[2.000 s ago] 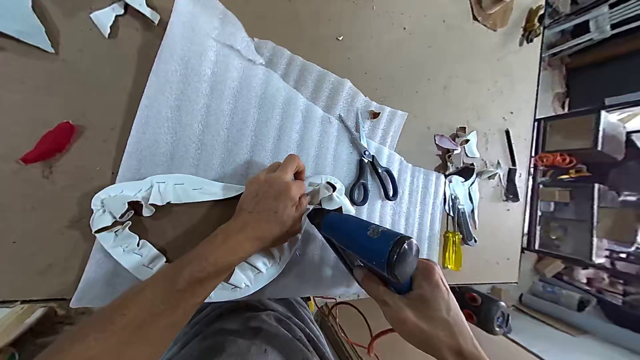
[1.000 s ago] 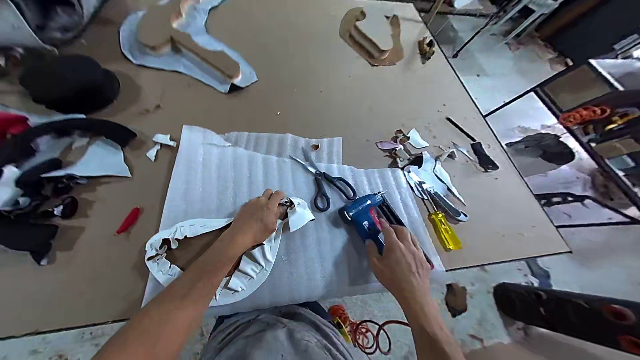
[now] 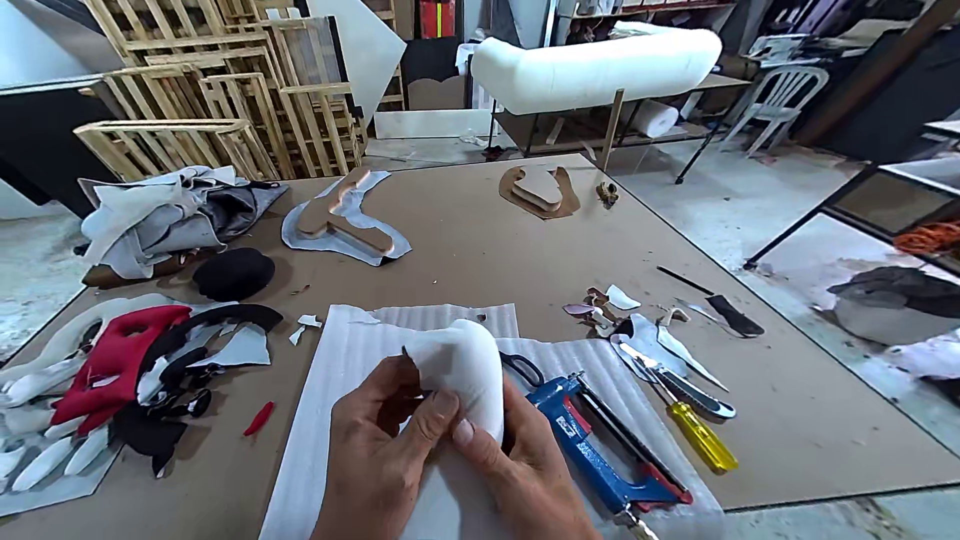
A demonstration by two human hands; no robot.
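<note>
Both hands hold a white covered, padded piece [image 3: 480,360] above a sheet of white foam [image 3: 300,457]. My left hand [image 3: 390,442] grips its left edge, where a flap of the cover stands up, with the thumb on the front. My right hand [image 3: 517,457] is wrapped round the right side, its thumb close to the left one. A blue pneumatic stapler [image 3: 592,450] lies on the foam just right of my right hand. Behind it one black handle of the scissors [image 3: 523,367] shows; the rest is hidden. The lower end of the white piece runs out of view.
On the right lie a yellow-handled screwdriver [image 3: 701,435], a utility knife [image 3: 694,390], a black-handled blade [image 3: 735,315] and scraps. Red, black and white covered pieces [image 3: 127,367] and a black round pad [image 3: 234,274] are at left. Cut shapes [image 3: 345,225] lie farther back, before wooden frames [image 3: 225,142].
My right hand has let go of the stapler and now holds the white piece with my left. The piece has been raised and turned, smooth side showing. The view has tilted up.
</note>
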